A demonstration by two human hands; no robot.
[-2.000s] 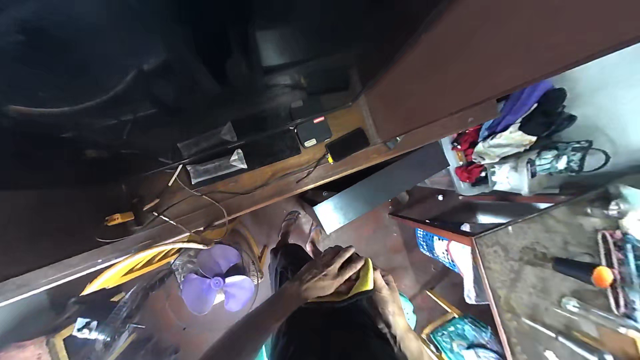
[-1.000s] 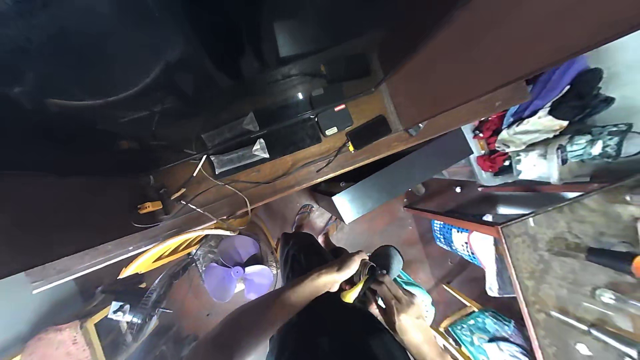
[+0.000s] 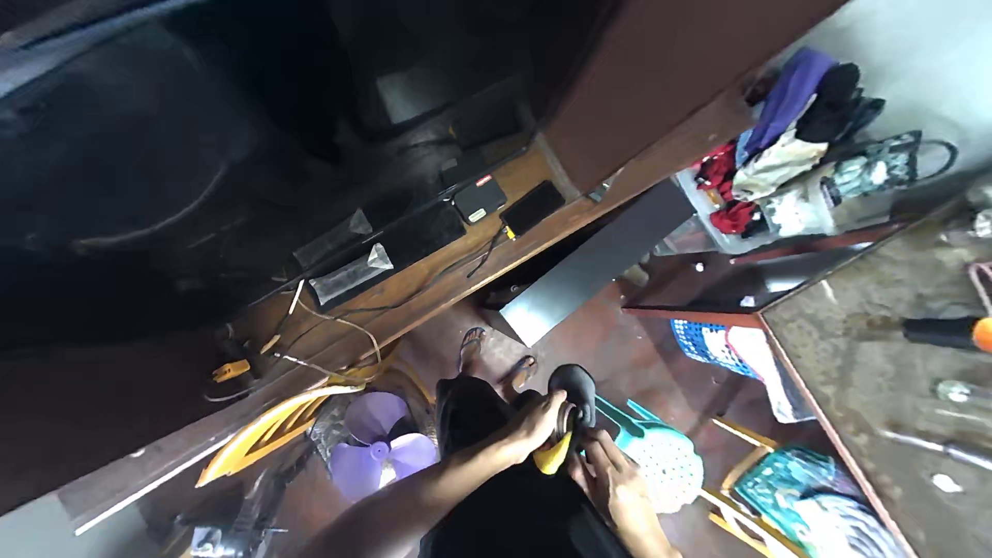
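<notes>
Over my lap, my left hand (image 3: 540, 425) is closed on a dark rounded item with a brown ringed part (image 3: 567, 418) and a black domed end (image 3: 573, 381); its exact kind cannot be told. A yellow piece (image 3: 552, 456), perhaps cloth, lies against its lower side, between the hands. My right hand (image 3: 608, 473) touches the same item from the right, fingers bent at its lower edge. Parts of the item are hidden by the fingers.
A purple-bladed fan (image 3: 378, 451) stands at the lower left, a green plastic stool (image 3: 665, 465) right of my hands. Ahead, a wooden shelf (image 3: 434, 291) holds a power bank, a phone and cables below a large dark screen (image 3: 232, 155). A worn table (image 3: 860, 372) is at the right.
Two seconds ago my hands were together on the yellow piece over my lap; now the dark item with its domed end shows between them. The view has shifted somewhat.
</notes>
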